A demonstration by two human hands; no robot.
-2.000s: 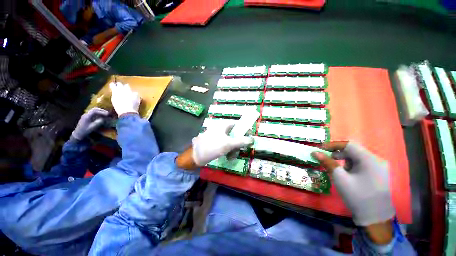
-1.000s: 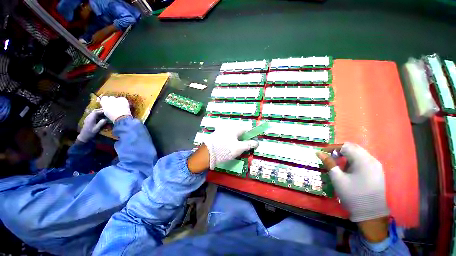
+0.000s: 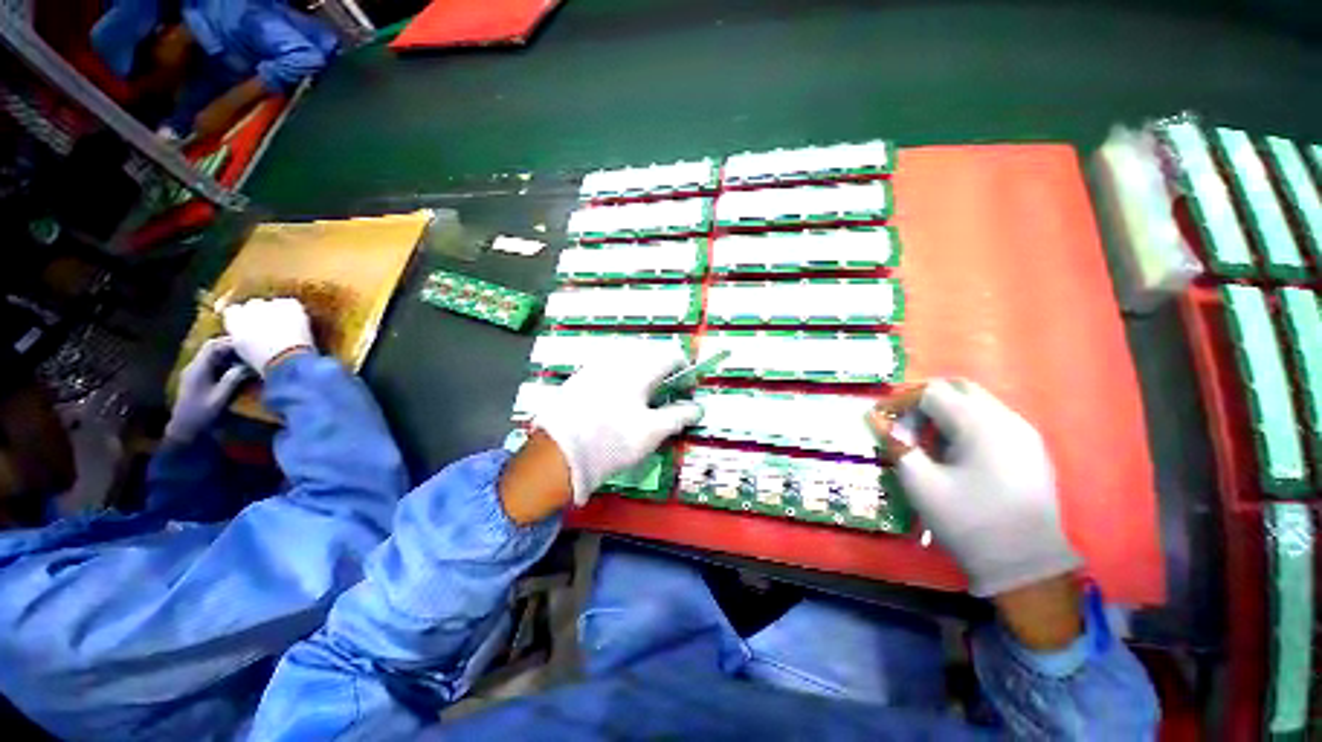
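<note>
Two columns of green circuit boards covered with white pad strips (image 3: 805, 302) lie on the red work board (image 3: 1000, 261). My gloved left hand (image 3: 609, 420) is over the lower left column and holds a thin pale green pad strip (image 3: 693, 374) between its fingers, seen nearly edge-on. My gloved right hand (image 3: 986, 486) has thumb and forefinger at the right end of a white-covered board (image 3: 790, 419) in the right column; whether they grip it is unclear. The bottom right board (image 3: 783, 486) is bare, showing small parts. My left hand partly hides the lower left boards.
A loose circuit board (image 3: 479, 299) and a small white piece (image 3: 518, 245) lie on the dark bench. At left, another worker's gloved hands are over a tan sheet (image 3: 341, 268). A stack of strips (image 3: 1145, 210) and a second red board (image 3: 1206, 341) with covered boards are at right.
The strip in my left hand has turned from showing its flat white, then green face to nearly edge-on. My right hand stays by the same board's right end. The view has shifted a little.
</note>
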